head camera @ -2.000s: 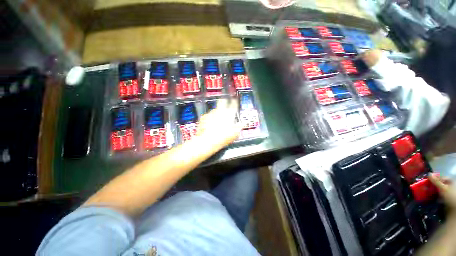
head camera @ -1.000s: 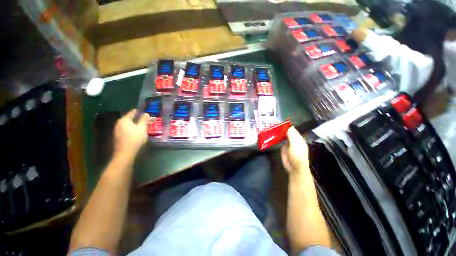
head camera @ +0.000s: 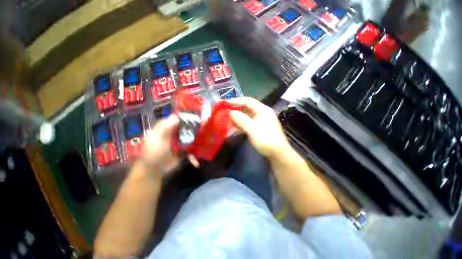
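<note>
My left hand [head camera: 161,144] holds a red keypad phone [head camera: 188,121], blurred, with a dark and silvery part showing on the side facing me. My right hand [head camera: 257,124] holds a red back cover [head camera: 215,130] close beside the phone, tilted. I cannot tell whether the two touch. Both are held above the near edge of the clear tray [head camera: 117,115]. The tray holds two rows of keypad phones, screens up. My hands and the held parts hide some of its near row.
A stack of clear trays with phones [head camera: 299,38] stands at the back right. Black trays [head camera: 375,96] are stacked at right, two red covers in the top one. A dark flat object [head camera: 77,177] lies on the green bench at left. A tan ledge [head camera: 111,48] runs behind.
My left hand has left the tray's left side and now holds a phone. My right hand has brought the red cover left to it. The view has turned and shifted right.
</note>
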